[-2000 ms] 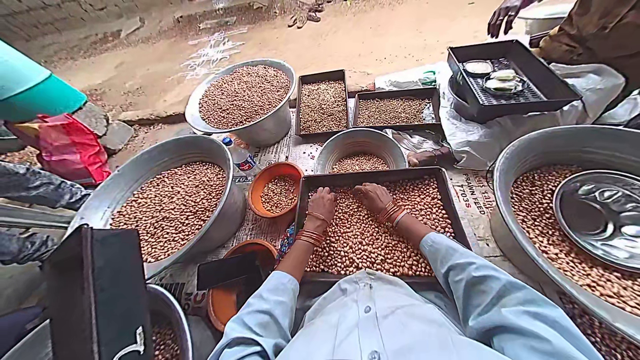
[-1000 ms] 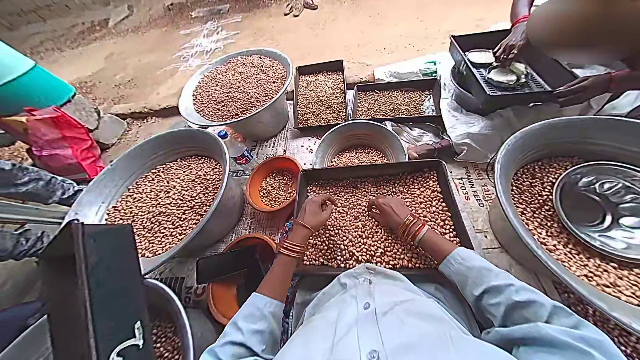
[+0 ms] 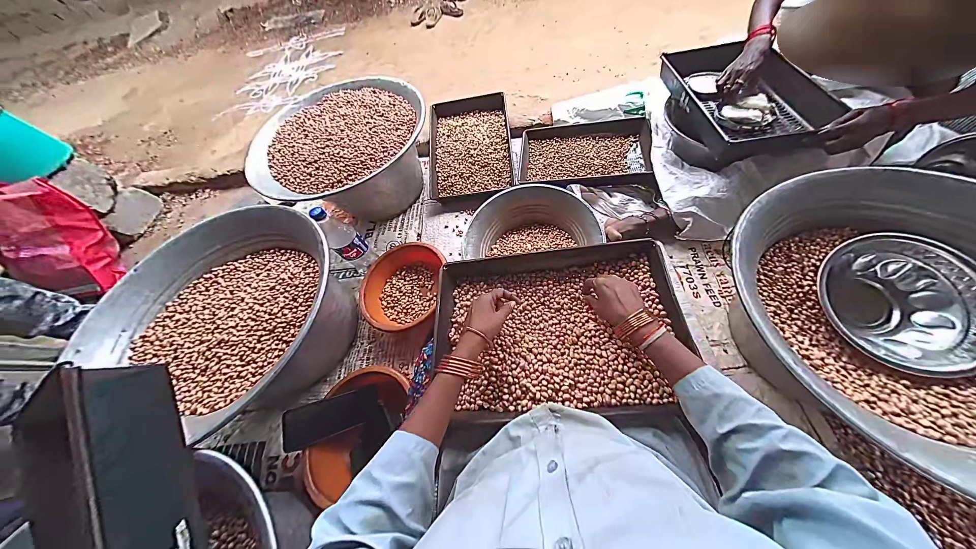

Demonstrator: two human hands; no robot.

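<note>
A dark rectangular tray (image 3: 448,335) full of brown nuts or seeds (image 3: 557,366) lies in front of me. Over its left part is my left hand (image 3: 490,311), thumb and fingertips close together; whether a nut is between them is too small to tell. My right hand (image 3: 612,299) is over the upper right part of the nuts, fingers curled down, its fingertips partly hidden. Bangles circle both wrists. Just beyond the tray stands a metal basin (image 3: 488,221) with some nuts, and an orange bowl (image 3: 367,293) of nuts is beside its left edge.
Large metal basins of nuts stand left (image 3: 324,305), far left (image 3: 415,99) and right (image 3: 743,305), the right one holding a steel plate (image 3: 907,305). Two smaller trays (image 3: 507,145) (image 3: 564,131) lie behind. A plastic bottle (image 3: 339,232) is between basins. Another person's hands (image 3: 747,67) are at a black tray (image 3: 823,99).
My left hand was lower on the nuts two seconds ago and my hands were nearer each other; they are now farther apart. The other person's hand has moved into the black tray.
</note>
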